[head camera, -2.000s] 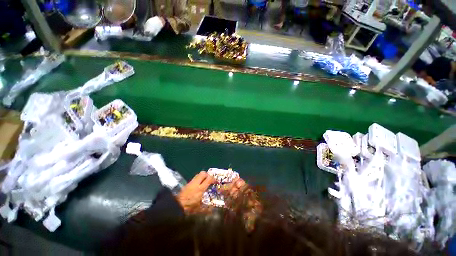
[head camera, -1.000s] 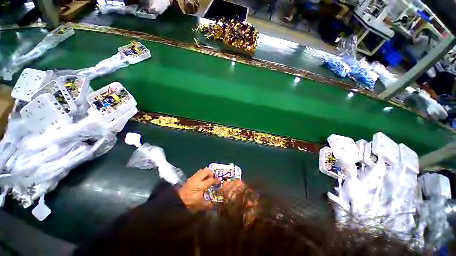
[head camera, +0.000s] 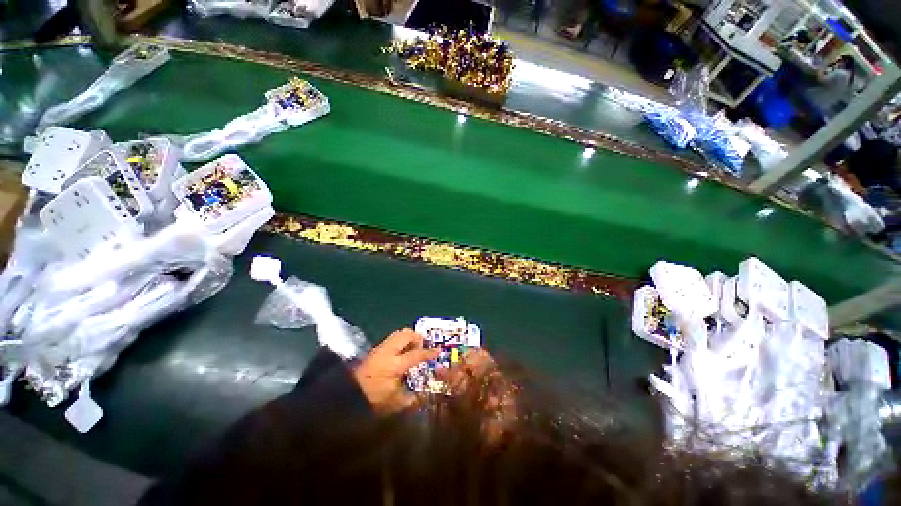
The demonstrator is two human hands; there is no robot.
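Note:
An open socket housing (head camera: 447, 332) lies face up on the dark green worktop at the lower middle, with small coloured wires inside. My left hand (head camera: 392, 370) holds its left side, fingers at the housing. My right hand (head camera: 476, 378) is on its lower right, partly hidden by blurred hair at the bottom of the picture; its fingertips are over the inside. What the fingertips grip is too small to tell. A bagged cable (head camera: 318, 314) runs up and left from behind my left hand to a white plug head (head camera: 265, 268).
A left pile of open and face-down housings (head camera: 223, 194) has cords hanging toward me. A right pile (head camera: 751, 287) stands by the metal post. The green conveyor (head camera: 445, 178) carries single units at its left. A brass heap (head camera: 454, 61) and blue-and-clear bags (head camera: 696, 136) lie across it.
The single units on the conveyor have moved to the right. My hands stay at the housing with slightly shifted fingers. The view has tilted since the first frame.

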